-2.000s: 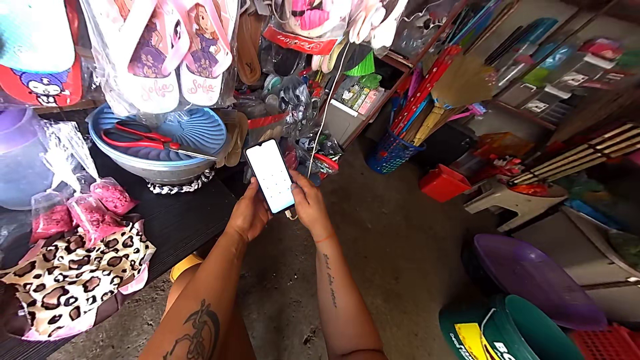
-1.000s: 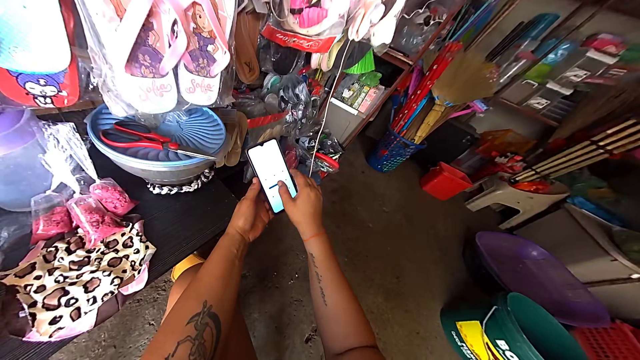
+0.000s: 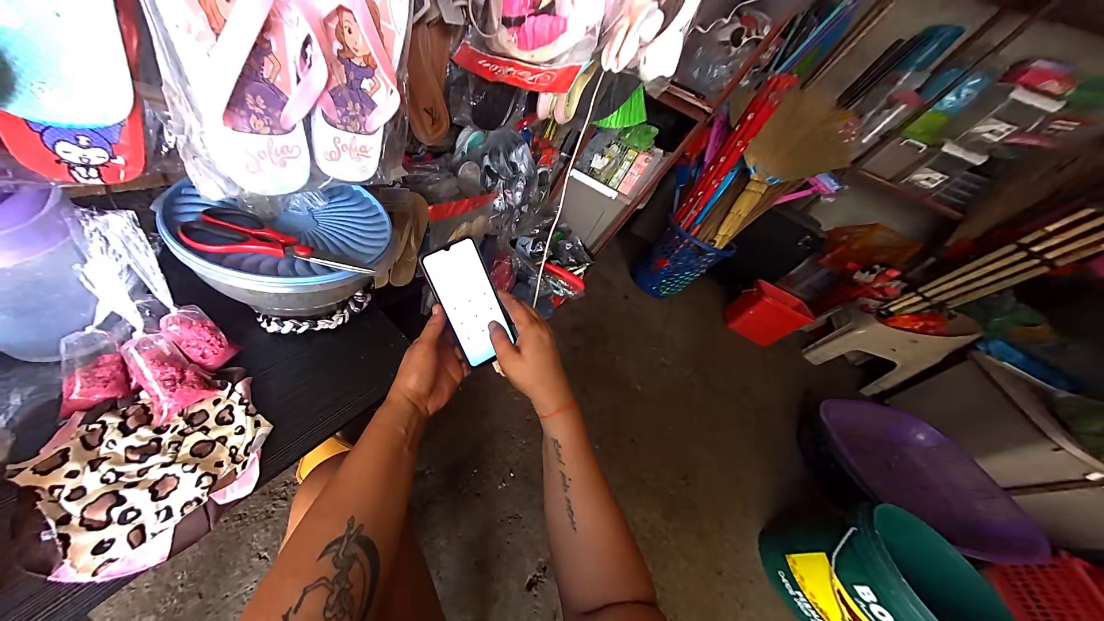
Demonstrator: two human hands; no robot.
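A smartphone (image 3: 466,297) with a bright, mostly white screen is held upright between both hands, over the floor beside the black table. My left hand (image 3: 429,366) grips its left side and lower back, with the thumb along the edge. My right hand (image 3: 533,352) holds the lower right side, its thumb over the lower part of the screen. The fingers behind the phone are mostly hidden. Left of the phone, red-handled scissors (image 3: 250,237) lie in a blue fluted basin (image 3: 332,228) on the table.
Bags of pink material (image 3: 164,366) and a leopard-print cloth (image 3: 142,474) lie on the black table (image 3: 319,371). Packaged slippers (image 3: 276,103) hang above. At right are a blue basket of brooms (image 3: 681,259), a red bin (image 3: 768,312), a purple basin (image 3: 931,479) and green buckets (image 3: 923,569).
My right thumb was beside the screen's edge two seconds ago and is now over its lower part. Both hands have kept hold of the phone.
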